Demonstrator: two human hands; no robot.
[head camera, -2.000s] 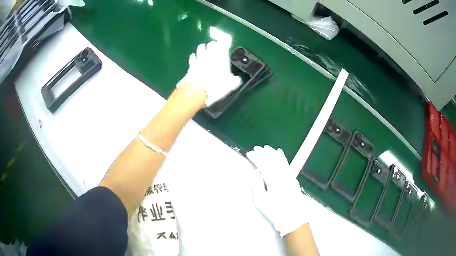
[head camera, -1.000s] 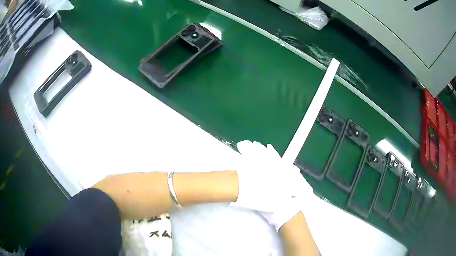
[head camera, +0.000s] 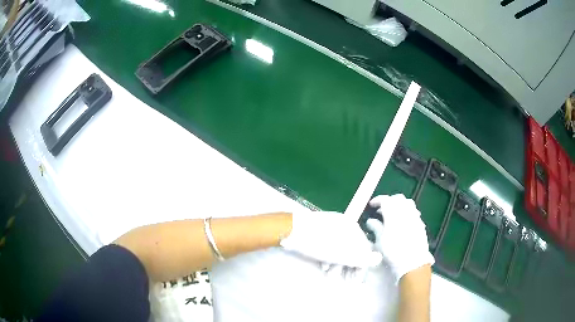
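My left hand (head camera: 331, 239), in a white glove, is low in the centre beside the near end of the white divider strip (head camera: 386, 148); its palm side is hidden. My right hand (head camera: 402, 236), also gloved, is just right of it with curled fingers at the near end of the first housing (head camera: 411, 161) in a row of black housings (head camera: 443, 174). Something dark shows between its fingers; whether it grips the housing is unclear. Two overlapping housings (head camera: 156, 80) lie on the green belt (head camera: 284, 119) at the upper left. A single housing (head camera: 77, 113) lies on the white sheet (head camera: 157, 170).
A red parts tray (head camera: 551, 182) is at the far right. A pale grey machine cabinet (head camera: 479, 44) stands at the upper right, with crumpled clear plastic (head camera: 386, 30) by its base. Blister trays (head camera: 38, 41) are at the upper left. A printed bag (head camera: 189, 299) lies under my left forearm.
My left hand has left the overlapping housings and come down beside my right hand. Those housings have shifted left along the belt. My right hand has moved right to the row, its fingers now curled.
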